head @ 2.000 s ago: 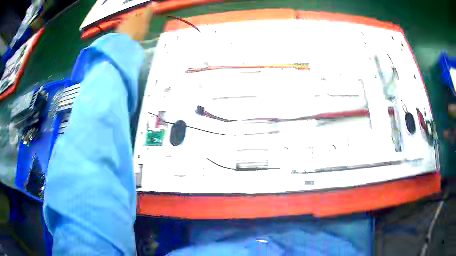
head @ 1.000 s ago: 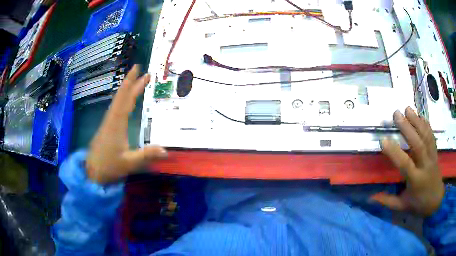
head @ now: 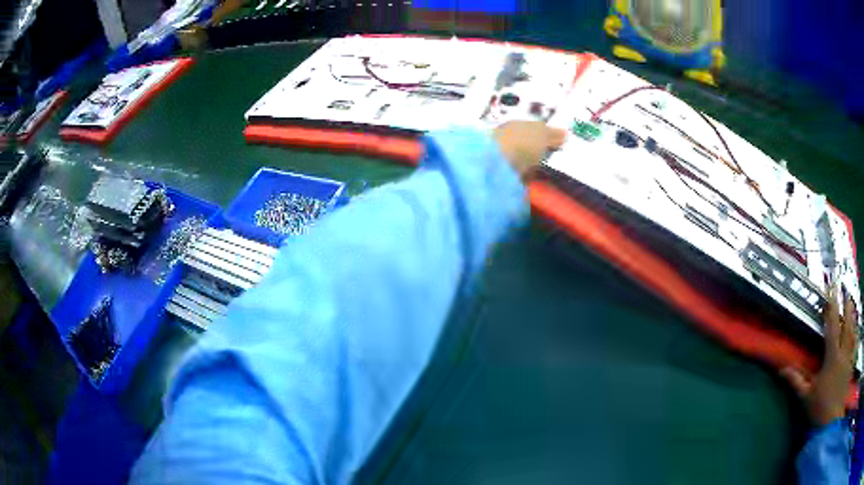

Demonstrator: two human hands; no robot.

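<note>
A white back panel lies on a red foam pad at the right, slanting down to the right. It carries a green board, a black oval speaker and loose dark red and black wires. My left hand is at the panel's near left corner; its fingertips are blurred, so its grip is unclear. My right hand is at the panel's near right end, fingers over the panel and thumb against the pad, gripping the edge. The far right end is partly cut off by the picture.
A second white panel on a red pad adjoins at the back left; another panel lies farther left. A blue screw tray, a large blue parts tray and stacked metal strips are left. A yellow-and-blue fan stands behind.
The view has turned left. The panel and pad now sit farther from my body, exposing green bench in front. My left hand has moved to the near left corner, my right hand to the right end.
</note>
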